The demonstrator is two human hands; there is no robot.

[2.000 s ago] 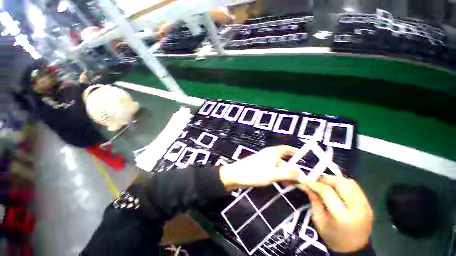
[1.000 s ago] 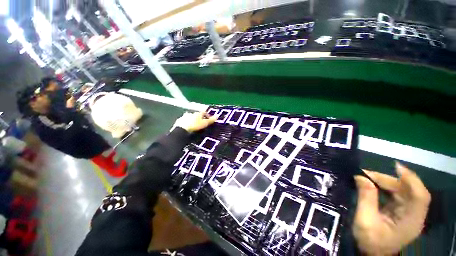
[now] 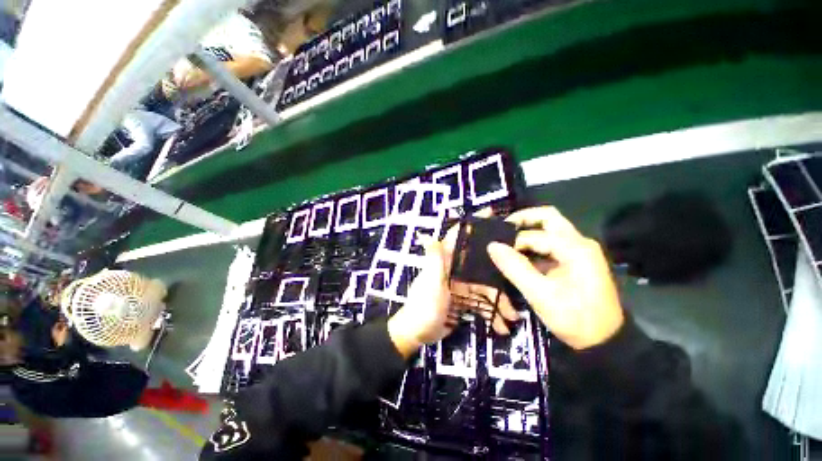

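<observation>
A small matte black part (image 3: 482, 252) is held between my two hands over the right half of the blister tray. It has a slatted side facing down. My left hand (image 3: 434, 293) grips its left edge. My right hand (image 3: 563, 279) holds it from the right, with the thumb on its face. The glossy black blister tray (image 3: 315, 257) lies below, with white rectangular frames in its pockets. A white ladder-like adhesive sheet (image 3: 394, 255) lies across the tray, partly hidden by my left hand.
White release liner strips (image 3: 225, 320) lie at the tray's left end. A black pile (image 3: 667, 236) and grid sheets (image 3: 802, 216) are on the right. The green strip (image 3: 631, 90) runs behind. A cream fan (image 3: 113, 306) and a person are at left; more trays (image 3: 342, 54) lie beyond.
The view has turned and shifted right. Both hands have come together over the tray and now hold a black part. One second ago they were apart at the tray's two ends.
</observation>
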